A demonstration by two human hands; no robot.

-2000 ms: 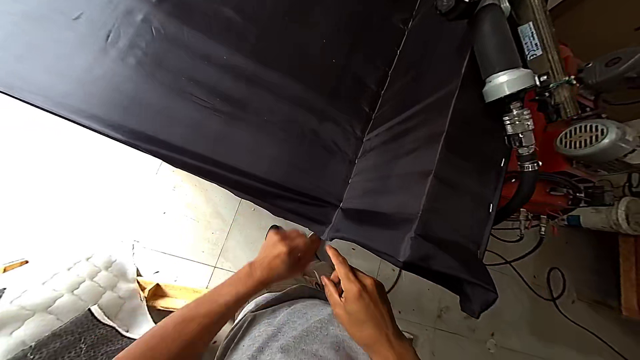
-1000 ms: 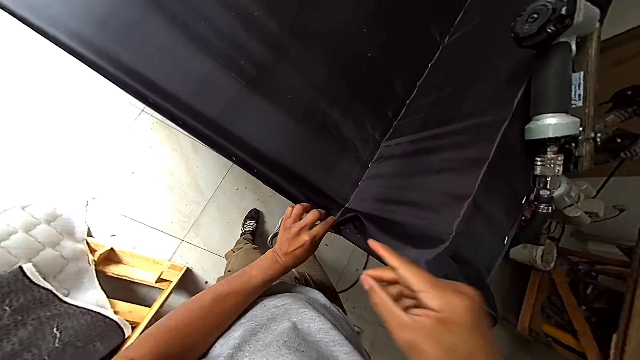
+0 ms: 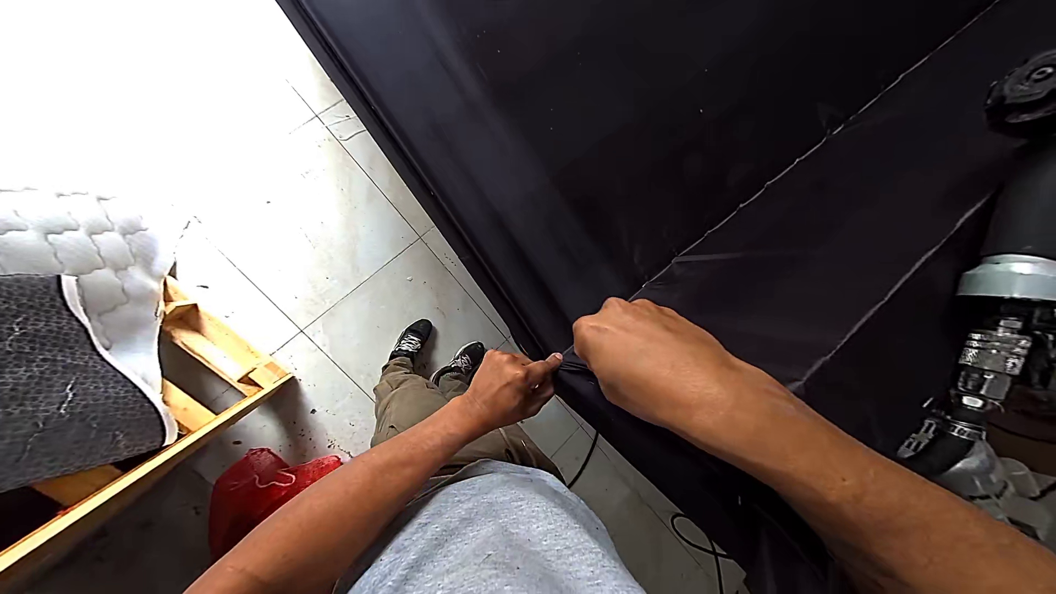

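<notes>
A large sheet of black fabric (image 3: 577, 148) with pale stitched seams spreads over the upper and right parts of the head view. My left hand (image 3: 513, 386) pinches the fabric's near edge where a seam meets it, thumb pointing right. Just right of it, my right hand (image 3: 652, 355) is closed on the same edge, knuckles up, with its fingertips hidden behind the hand. A small dark fold of fabric shows between the two hands.
Black and metal machinery (image 3: 998, 330) with a hose stands at the right. A wooden frame (image 3: 223, 421) with white quilted padding (image 3: 91, 239) lies at the left, a red bag (image 3: 264, 491) near it. Black cable (image 3: 701, 544) runs over the tiled floor (image 3: 363, 280).
My right hand, open and off the edge one second ago, has come in and closed on the fabric beside my left hand. The view has swung to the left.
</notes>
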